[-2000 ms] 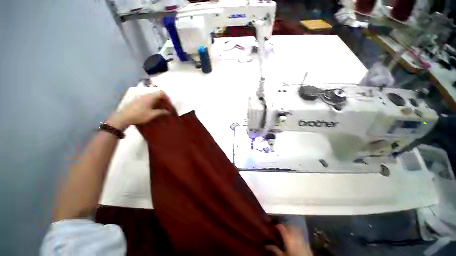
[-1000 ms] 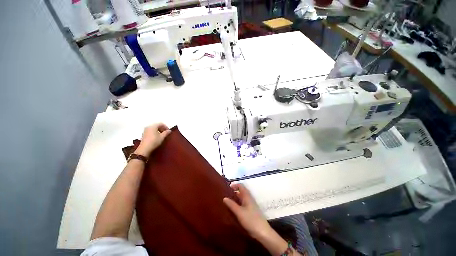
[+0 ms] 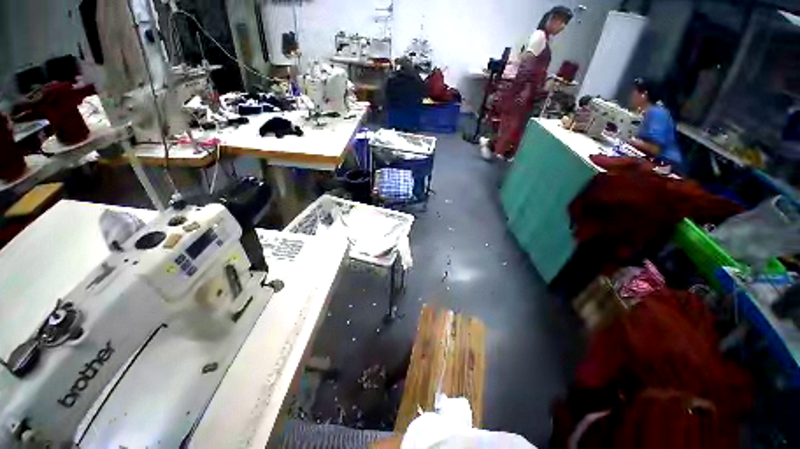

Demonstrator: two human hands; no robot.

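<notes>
No hand shows clearly. At the bottom edge there is a white sleeve-like cloth [image 3: 456, 425] with a sliver of skin at its left; I cannot tell which arm it is. The white brother sewing machine [image 3: 114, 351] stands at the left on its white table [image 3: 294, 324], its needle end cut off by the frame. A slatted yellow-brown wooden bench [image 3: 452, 351] stands in front of me. A large heap of rust-red cloth [image 3: 675, 359] lies at the lower right. The garment piece from before is out of view.
A white mesh basket [image 3: 351, 224] with white cloth stands beyond the table. A person [image 3: 526, 83] stands in the aisle and another in blue [image 3: 658, 127] sits at a machine on a green-draped table [image 3: 544, 197]. More red cloth [image 3: 623, 210] hangs there. Scraps dot the grey floor [image 3: 447, 237].
The view has swung far to the right, from the table front to the aisle. Both hands and the rust-red garment piece they held have left the picture.
</notes>
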